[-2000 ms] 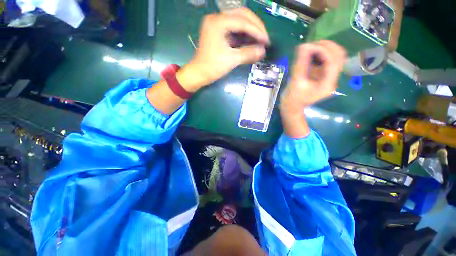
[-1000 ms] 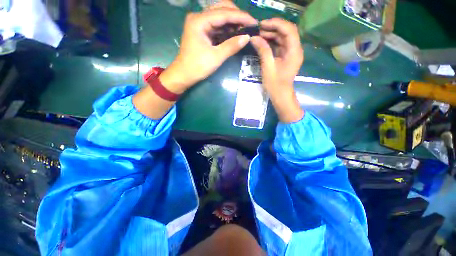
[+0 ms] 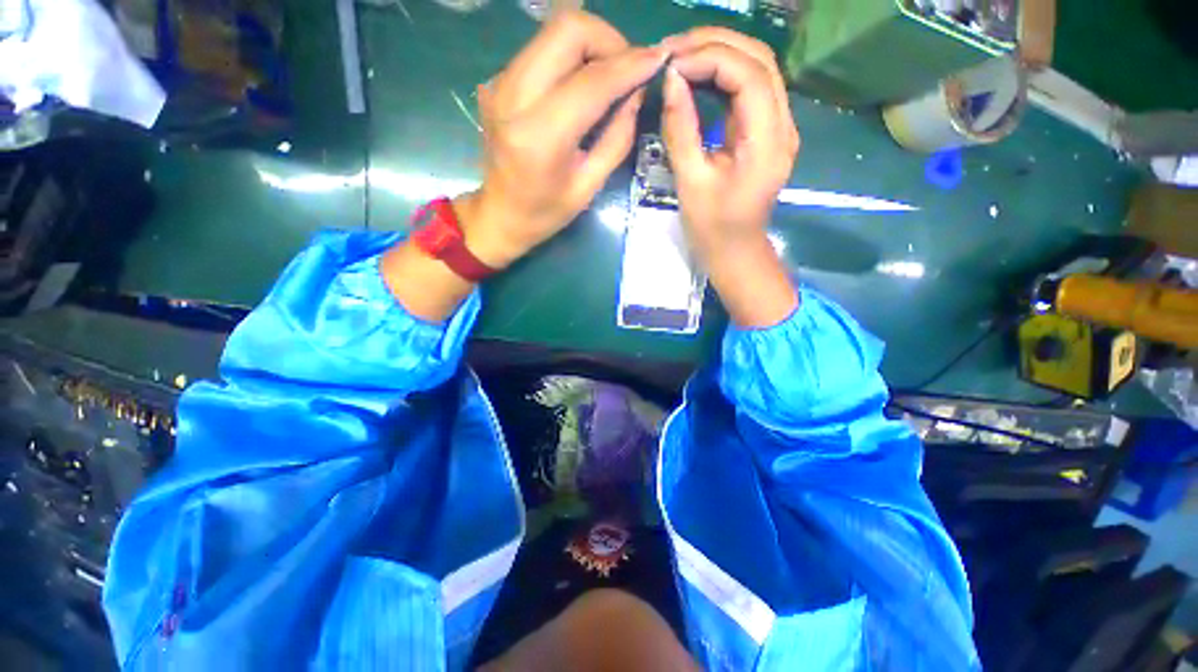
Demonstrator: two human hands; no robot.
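An opened smartphone point(image 3: 661, 267) lies on the shiny green mat, its dark inner parts at the far end and a pale battery below. My left hand point(image 3: 558, 138) and my right hand point(image 3: 738, 145) are raised over and beyond its far end. Their fingertips meet, pinched together around a small dark part point(image 3: 666, 68). The part is mostly hidden by the fingers, so its kind cannot be told. My right hand covers part of the phone's right edge.
A green box point(image 3: 874, 50) and a pale round tub point(image 3: 953, 116) stand at the far right, with a blue piece point(image 3: 945, 167) beside them. An orange screwdriver point(image 3: 1132, 305) and a yellow-black power box point(image 3: 1077, 348) are at right. A dark tray point(image 3: 86, 433) is at left.
My hands were apart over the phone, then came together. The dark piece between them now shows less. The orange screwdriver has shifted in view, now overlapping the power box.
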